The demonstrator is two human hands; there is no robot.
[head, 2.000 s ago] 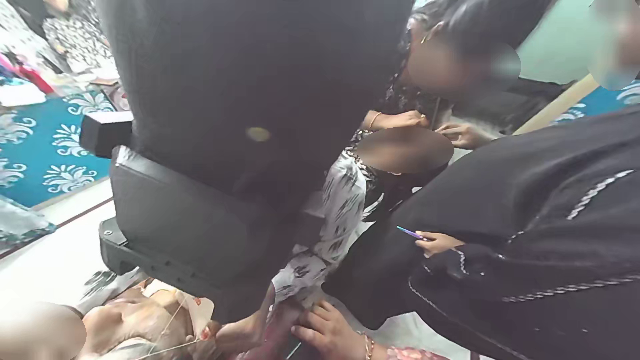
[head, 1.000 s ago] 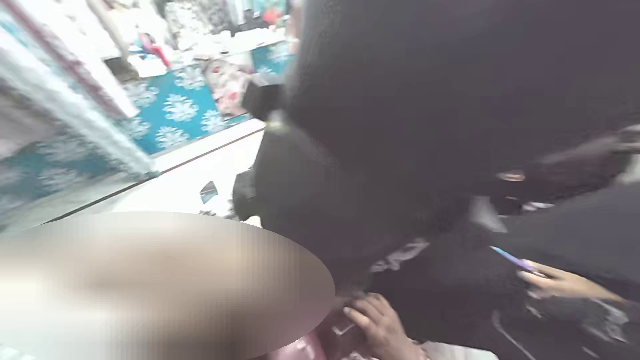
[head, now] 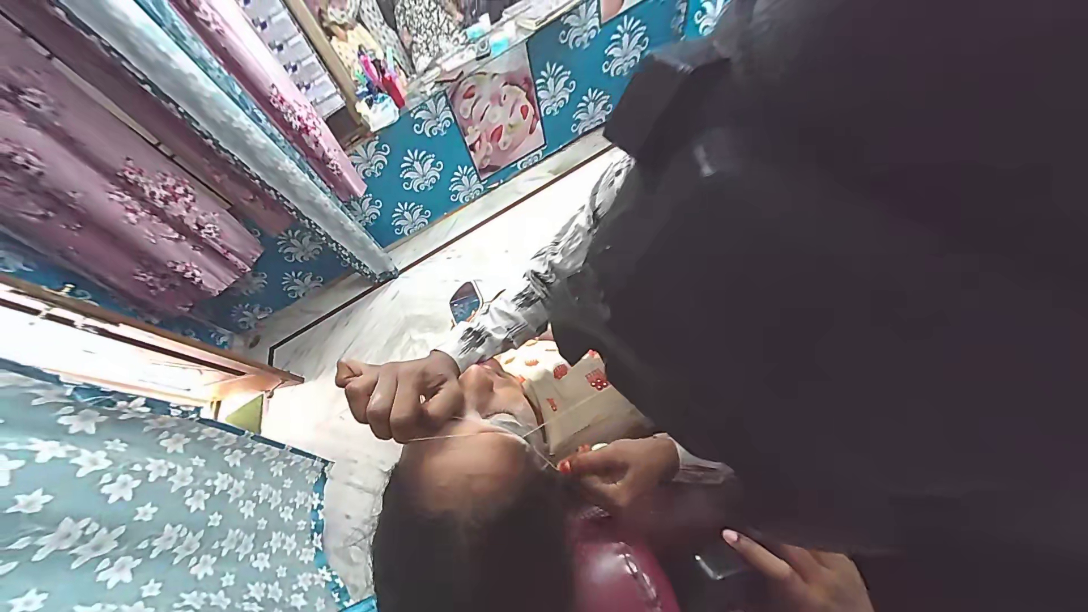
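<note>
What appears to be my right hand [head: 799,569] is at the bottom right, one finger extended beside a small dark glossy object [head: 718,563]; whether it grips this is unclear. My left hand is out of view. Near it, a maroon padded headrest [head: 625,565] supports a reclined person's dark-haired head [head: 476,527]. Another person's fist [head: 404,395], below a grey-white patterned sleeve, and their other hand [head: 620,467] hold thin thread [head: 459,436] across the forehead. A cream cloth with red prints [head: 586,395] covers the reclined person's chest.
A large dark garment [head: 850,280] blocks most of the right side. Pink floral curtains [head: 119,178] hang at upper left. White-flowered pale fabric [head: 153,501] spreads at lower left. A phone [head: 466,302] lies beyond the patterned sleeve. Blue patterned wall [head: 421,170] stands behind.
The view has swung considerably, bringing curtains and the reclined head into sight. The hand with a blue-purple pen, seen in both earlier frames, is no longer visible.
</note>
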